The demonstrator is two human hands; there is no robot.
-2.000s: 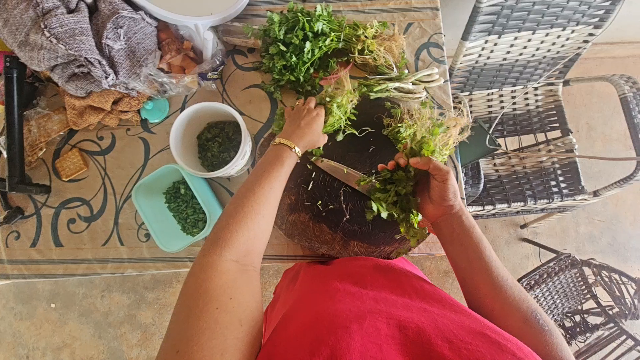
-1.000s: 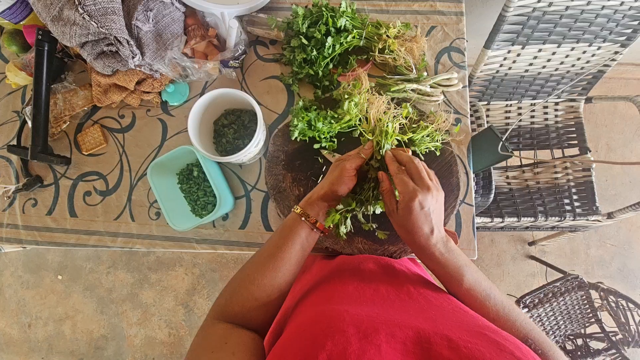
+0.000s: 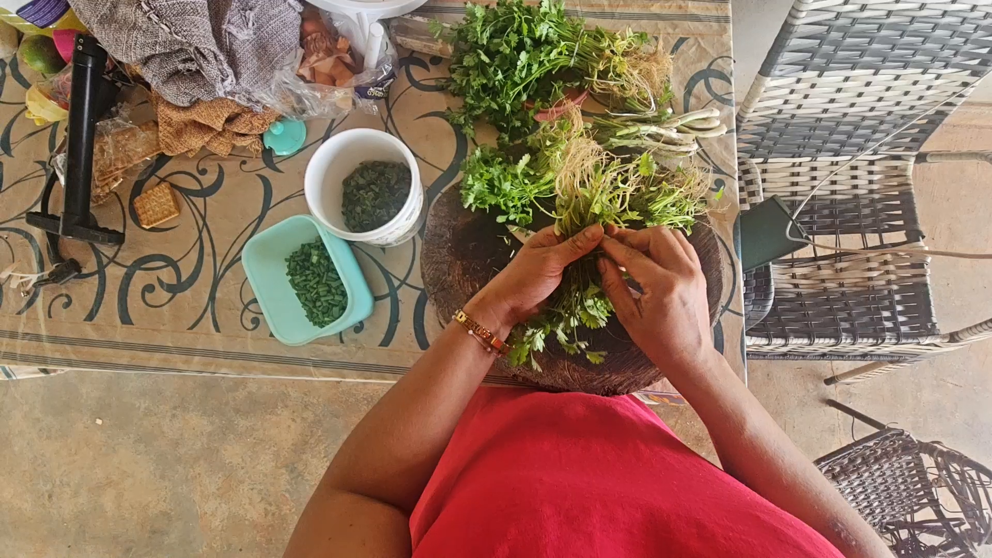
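Note:
My left hand (image 3: 542, 267) and my right hand (image 3: 659, 287) meet over a round wooden chopping block (image 3: 457, 256), both gripping a bunch of leafy herbs with roots (image 3: 577, 302). Its leaves point toward me and its pale roots point away. More leafy herbs (image 3: 508, 62) lie beyond the block, beside several white-stemmed spring onions (image 3: 682, 132). Only a bit of the knife (image 3: 521, 232) shows by my left fingers; the herbs and hand hide the rest. To the left, a white tub (image 3: 322, 178) and a turquoise container (image 3: 267, 287) hold chopped greens.
A patterned cloth (image 3: 217, 325) covers the table. At the back left are a grey knitted cloth (image 3: 194, 46), a plastic bag (image 3: 333, 62), a black stand (image 3: 81, 147), a cracker (image 3: 156, 205) and a turquoise lid (image 3: 284, 136). A woven chair (image 3: 845, 248) stands at the right edge.
Two seconds ago my hands were apart, the right holding herbs beside the knife blade and the left on herbs at the block's far side. Now both are together on one bunch, which covers most of the knife.

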